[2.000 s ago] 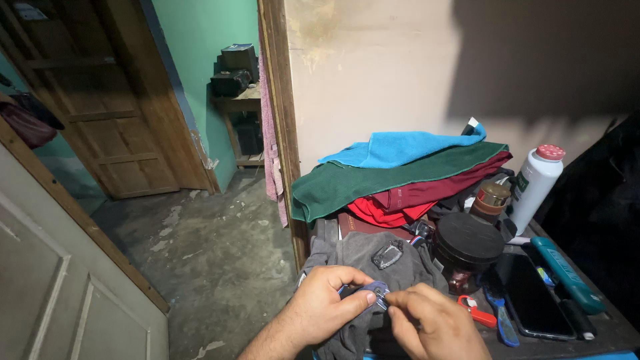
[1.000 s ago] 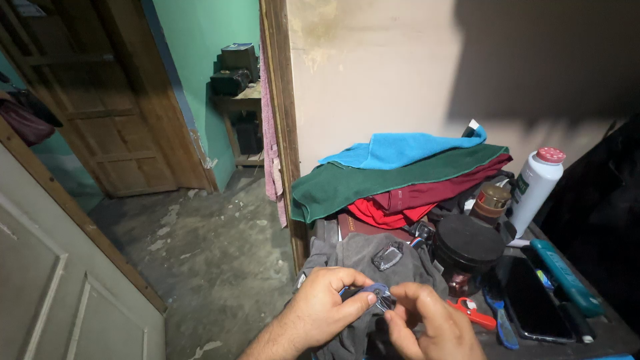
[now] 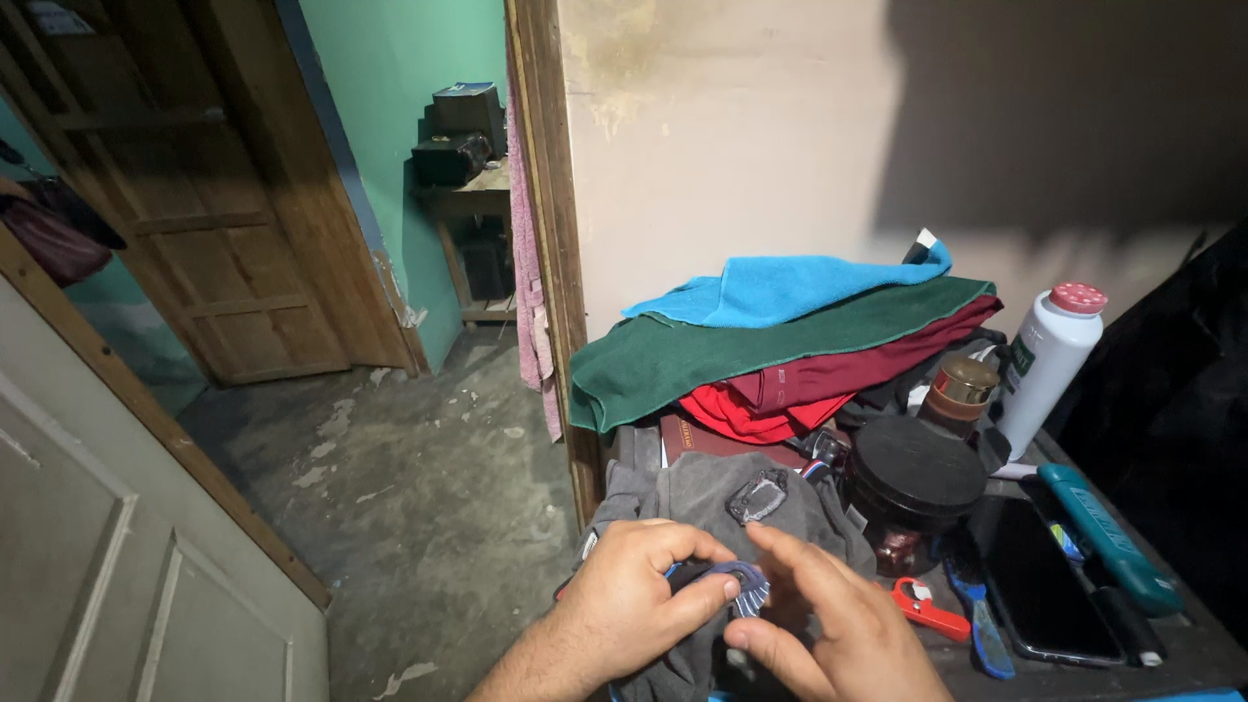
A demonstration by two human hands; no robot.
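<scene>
My left hand [image 3: 648,595] pinches a small piece of blue fabric with white stripes [image 3: 749,588] between thumb and fingers. Just to its right, my right hand [image 3: 838,624] has its thumb and fingers apart, close around the striped piece; whether it touches the piece is hard to tell. Beneath both hands lies a grey garment [image 3: 702,487] with a dark-edged oval patch [image 3: 757,495] on it. What is under my palms is hidden.
Blue, green [image 3: 780,341] and dark red cloths are piled behind. To the right stand a black-lidded jar [image 3: 916,473], a brown bottle [image 3: 960,390] and a white bottle [image 3: 1048,366]. A phone [image 3: 1043,575], a red tool [image 3: 931,611] and a blue brush [image 3: 983,624] lie near my right hand.
My right hand's fingers were closed at the striped piece in the earlier frames and are now spread apart beside it. My left hand stays in about the same place.
</scene>
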